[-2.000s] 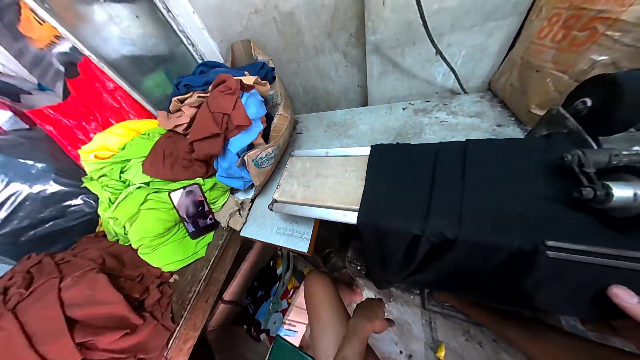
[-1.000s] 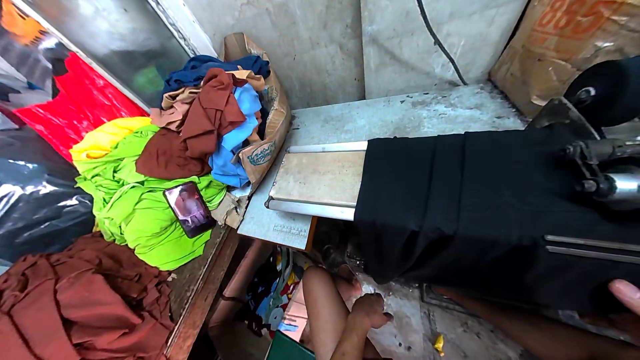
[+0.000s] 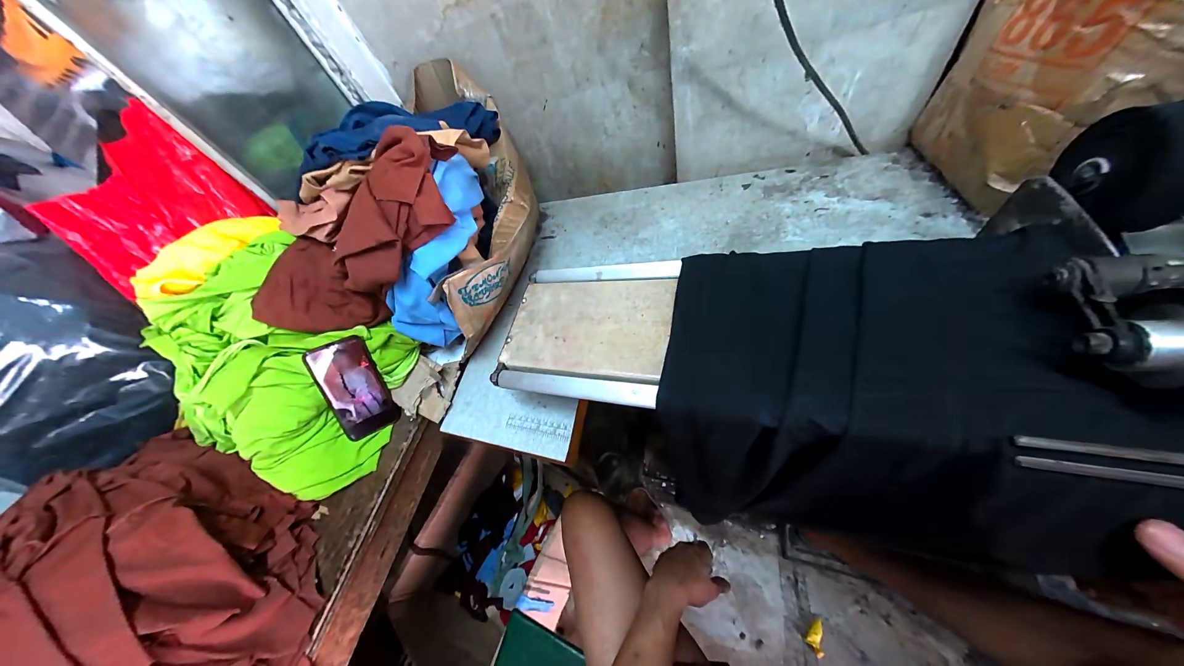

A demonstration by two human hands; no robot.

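Observation:
Only a fingertip of my right hand (image 3: 1162, 546) shows, at the right edge beside the lower part of the black cloth (image 3: 906, 370); the rest of that hand is out of frame. My left hand is not seen. The cloth lies stretched around a flat frame with metal rails (image 3: 592, 387) and a pale board (image 3: 592, 328), its lower edge hanging in folds. At the right, metal machine parts (image 3: 1110, 277) stand over the cloth. Two thin metal bars (image 3: 1101, 460) lie along it near my fingertip.
A person's hand (image 3: 686, 572) and bent leg (image 3: 601, 564) show low beneath the worktable (image 3: 740, 208). Colourful fabric (image 3: 398, 203) fills a carton; a phone (image 3: 351, 388) rests on green cloth (image 3: 259, 407). Brown cloth (image 3: 166, 555) lies lower left, a large carton (image 3: 1045, 102) upper right.

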